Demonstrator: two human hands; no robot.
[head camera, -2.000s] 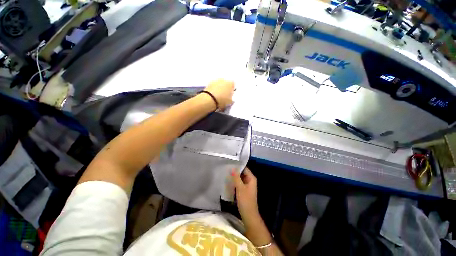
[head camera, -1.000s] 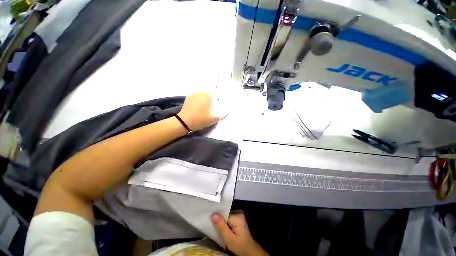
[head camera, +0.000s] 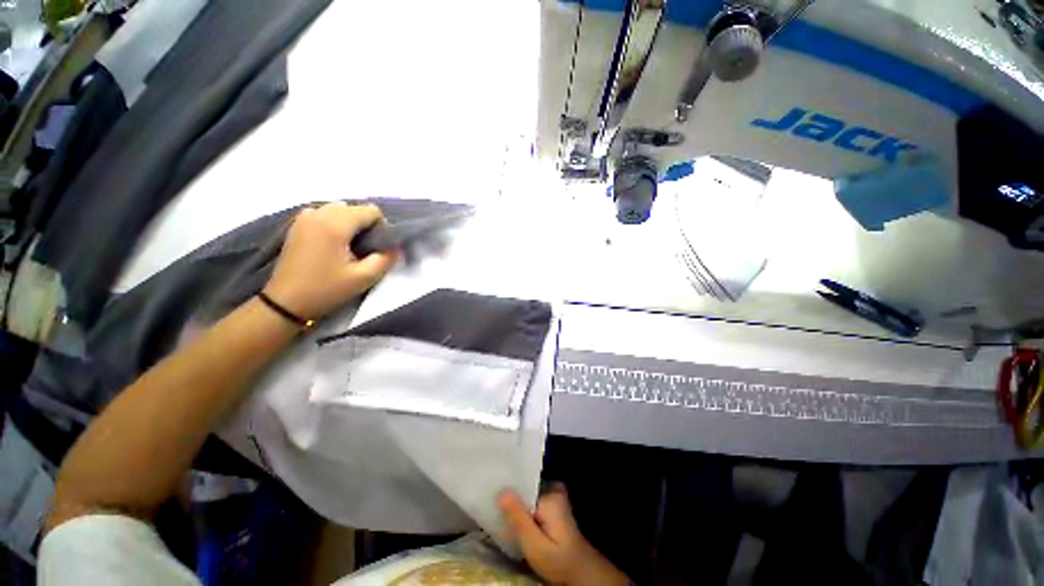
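A garment panel, pale grey with a dark grey part and a stitched pale rectangular piece, lies over the table's front edge and hangs down toward me. My left hand, with a dark cord at the wrist, is closed on a dark fold of the garment, left of the needle. My right hand pinches the panel's lower right edge below the table edge; it is partly cut off by the frame's bottom. The presser foot and needle area is brightly lit, with no fabric visible under it.
The white JACK sewing machine stands at the upper right. Pale cut pieces, black snips and red and yellow scissor loops lie right of the needle. Stacked dark panels lie at the far left. A ruler runs along the front edge.
My left hand has moved left, away from the needle area, and now grips a fold of dark fabric. My right hand stays at the panel's lower edge. The view moved closer from the earliest frame.
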